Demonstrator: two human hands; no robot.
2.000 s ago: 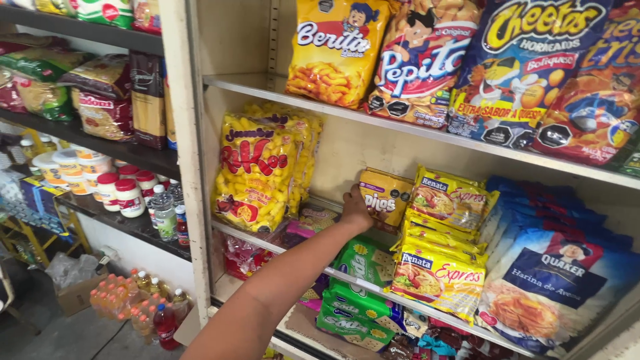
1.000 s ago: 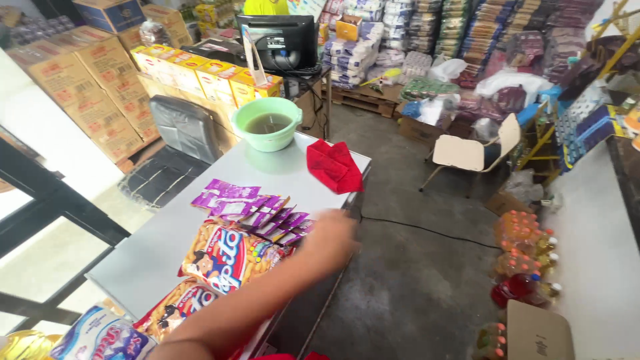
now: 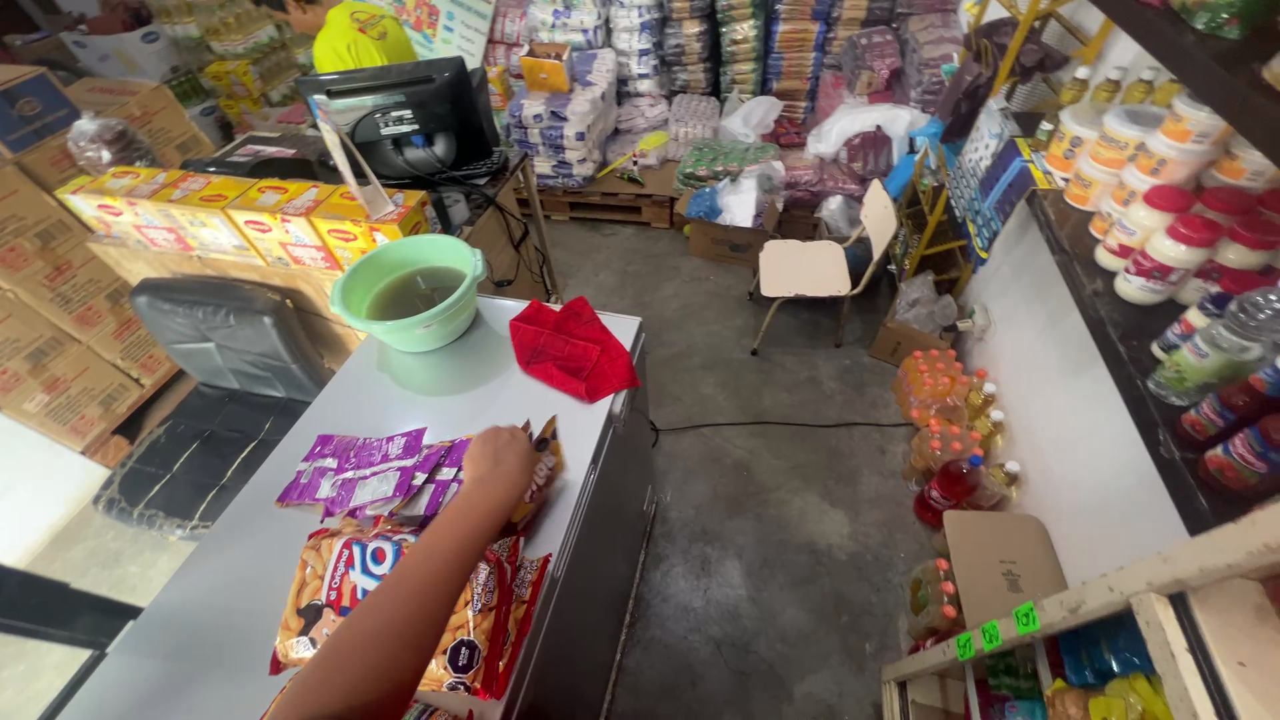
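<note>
My right hand holds a brown and yellow snack packet at the right side of a grey-white counter. Several purple packets lie overlapping just left of the hand. Under my forearm are large red and orange snack bags. Beyond the packets, a red cloth lies near the counter's corner, beside a pale green basin with cloudy liquid in it. My left hand is out of view.
A black padded chair stands left of the counter. Behind are yellow boxes and a monitor, near a person in a yellow shirt. A beige chair, bottles and shelving are to the right.
The view has swung from the snack shelves to the counter. The hand, at a small yellow and brown packet on the shelf two seconds ago, is now beside the purple packets with a similar-coloured packet.
</note>
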